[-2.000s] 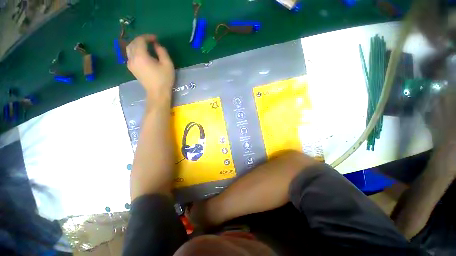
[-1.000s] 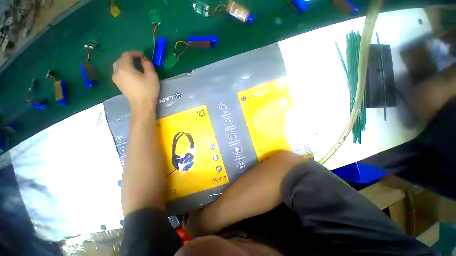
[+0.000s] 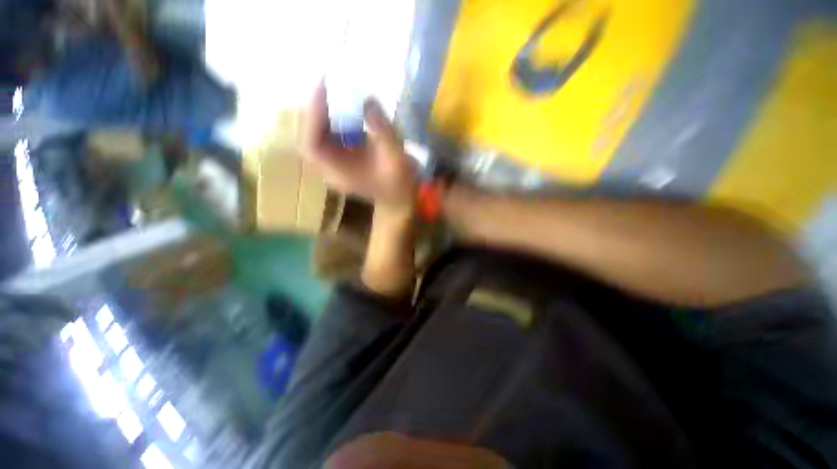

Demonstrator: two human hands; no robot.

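Note:
The view is strongly blurred. My left hand [image 3: 362, 169] is raised at the bench's near edge, with thumb and fingers spread around a small blue patch; I cannot tell whether it is held. My right hand [image 3: 451, 206] is low in front of my body, closed around an orange tool [image 3: 429, 201]; its fingers are mostly hidden. The grey-yellow printed sheet [image 3: 560, 119] lies beyond my right forearm.
An open brown carton [image 3: 278, 188] is below the bench edge, left of my left hand. A white sheet [image 3: 284, 55] covers the bench above it. Blurred people and workstations are at the far left. My dark clothing fills the bottom.
The view has swung left and down, taking the green belt out of the picture. My left hand has moved off the belt, back near my right hand. The orange tool shows more clearly.

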